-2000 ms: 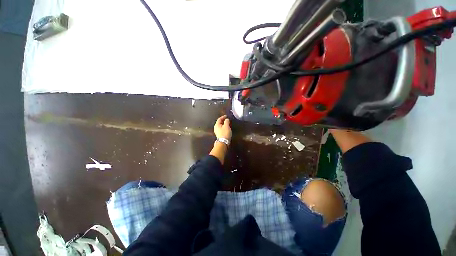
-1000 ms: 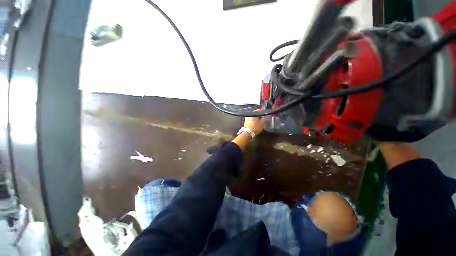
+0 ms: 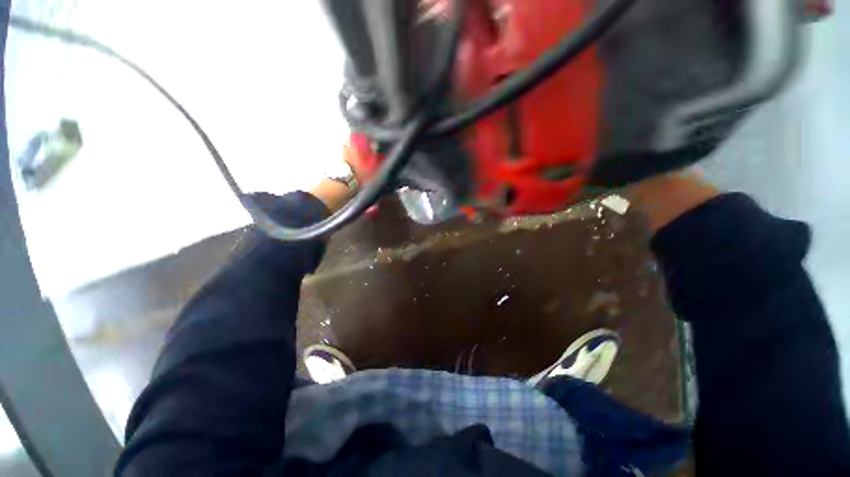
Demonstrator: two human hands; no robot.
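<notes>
The red and black cloth cutting machine [image 3: 541, 112] fills the top middle and right, blurred and close to the camera. My left hand [image 3: 349, 163] is at the front of the machine by its red part; the fingers are mostly hidden behind it. My right hand [image 3: 671, 191] is under the machine's rear; its fingers are hidden behind the motor body. The white fabric lay [image 3: 121, 158] spreads at the upper left. The black power cable [image 3: 200, 135] runs over the lay and loops across my left sleeve to the machine.
A grey-green block [image 3: 51, 154] lies on the lay at the far left. The brown table [image 3: 438, 307] has small white offcuts [image 3: 615, 203] on it. Two shoes [image 3: 587, 359] show near the checked cloth at the bottom. A grey upright surface stands at the left edge.
The view has shifted, and the machine now looks larger and farther left. My left hand has gone from the bare table to the machine's front. The knees no longer show; shoes do.
</notes>
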